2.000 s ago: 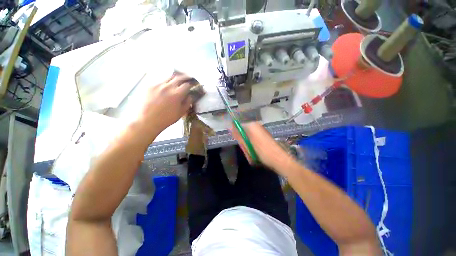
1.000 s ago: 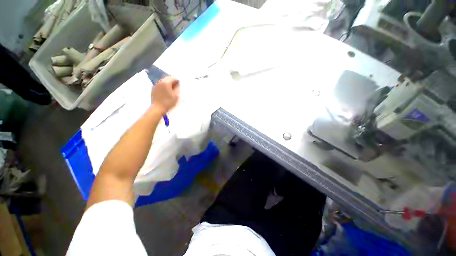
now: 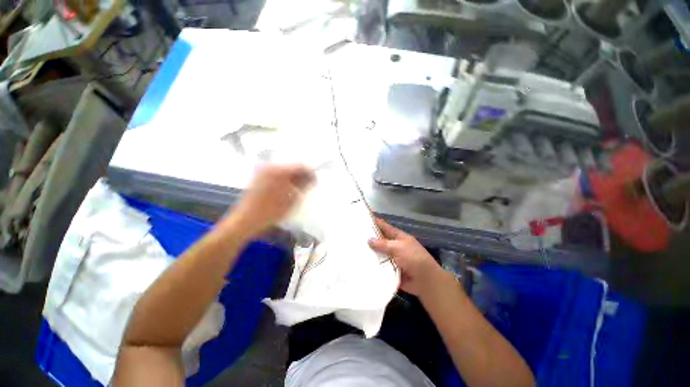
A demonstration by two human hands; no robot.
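Observation:
A white garment panel [image 3: 340,261] with a dark stitched edge lies over the table's front edge and hangs above my lap. My right hand [image 3: 405,257] grips its right edge, thumb on top. My left hand [image 3: 281,193] is blurred, over the panel's left side; its fingers look curled, but I cannot tell whether they hold cloth. The overlock machine [image 3: 484,113] stands right of the panel, its metal cloth plate [image 3: 408,168] beside the panel's stitched edge.
More white pieces [image 3: 106,264] lie on the left blue crate [image 3: 250,302]. A second blue crate [image 3: 545,317] with white cord is at right. A grey bin [image 3: 68,159] with beige rolls is far left. Orange-red thread cone [image 3: 632,200] and red-clipped rod [image 3: 546,225] are at right.
The view has swung from the left crate back towards the machine. My left hand has moved from the crate's pieces to the panel at the table edge. My right hand has come into view, gripping the panel.

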